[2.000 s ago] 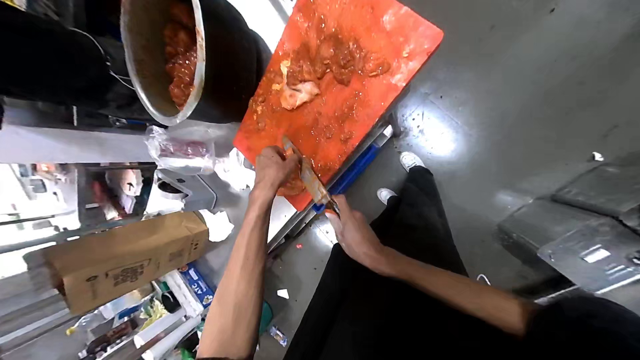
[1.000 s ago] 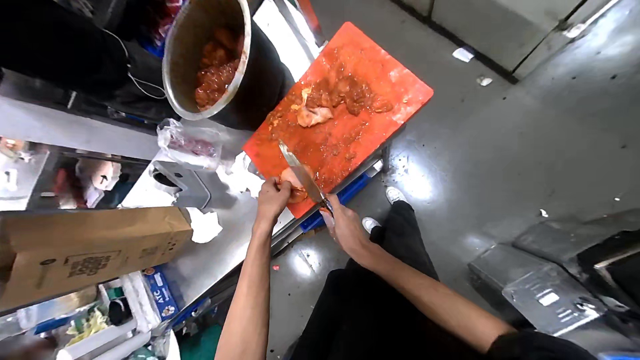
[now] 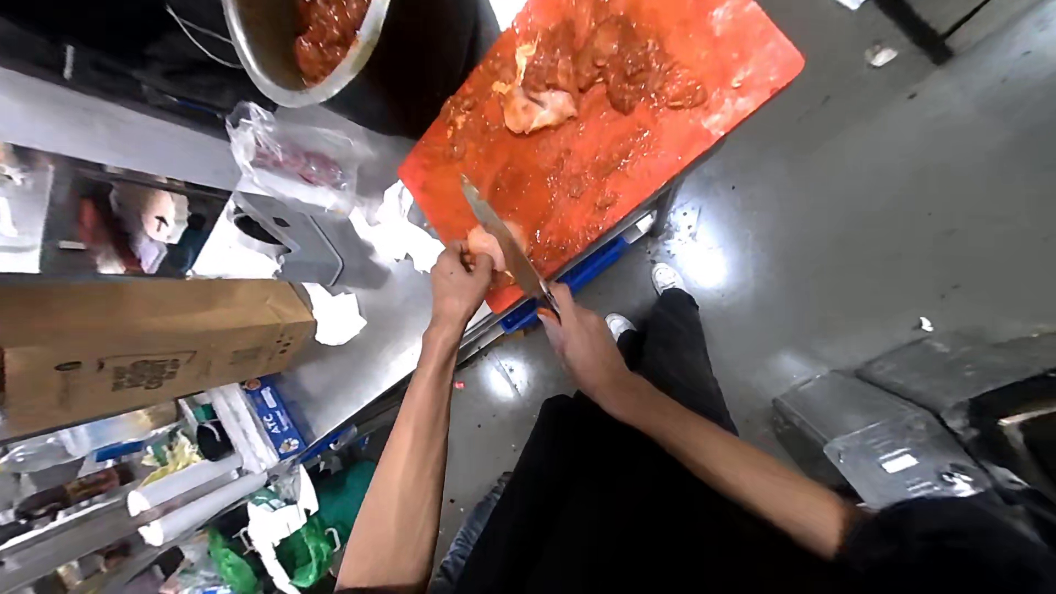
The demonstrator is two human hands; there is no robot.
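My right hand (image 3: 582, 334) is closed around the handle of a kitchen knife (image 3: 511, 246), whose blade points up and left over the near end of a red cutting board (image 3: 544, 186). With its fingers, my left hand (image 3: 460, 280) grips the edge of a pale piece of raw meat (image 3: 488, 247) beside the blade. Part of that piece is hidden by the knife. Farther up the board lie another pale piece of meat (image 3: 536, 110) and a heap of red, sauce-coated meat (image 3: 623, 62).
A deep metal pot (image 3: 375, 41) holding red meat stands beyond the board's left side. On the steel counter (image 3: 363, 363) are a clear plastic bag (image 3: 293, 157), crumpled white paper (image 3: 396, 227) and a brown paper bag (image 3: 157, 346). Grey containers (image 3: 883, 429) stand at the right.
The knife lay low across the near end of the board two seconds ago; its blade now points more upward, beside the pale piece. Both hands remain at that end of the board.
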